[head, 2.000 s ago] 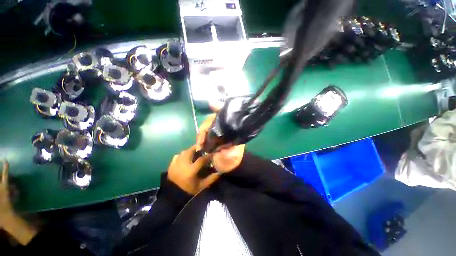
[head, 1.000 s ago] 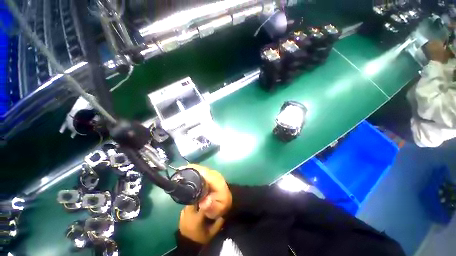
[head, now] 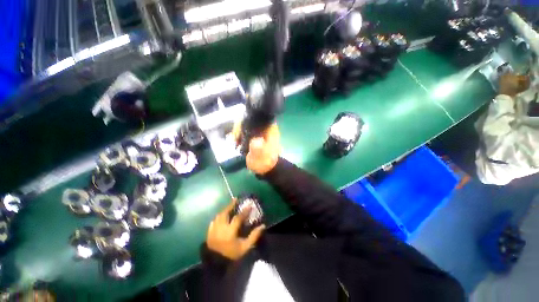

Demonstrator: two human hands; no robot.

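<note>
My left hand holds a round black and silver unit at the front edge of the green bench. My right hand is closed around the lower end of a hanging black power screwdriver, held upright at the right side of the white compartment box. The driver's tip is hidden by the hand and blur. A single black unit with a bright top stands right of the box.
A loose cluster of units lies at left. Black stacked units stand at back right. A white device is behind the bench. A blue bin sits below the edge at right. Another person's sleeve is at far right.
My right hand and the driver have moved up and away from the unit to the white box. My left hand stays on the unit, now in plain view. The camera view has also shifted.
</note>
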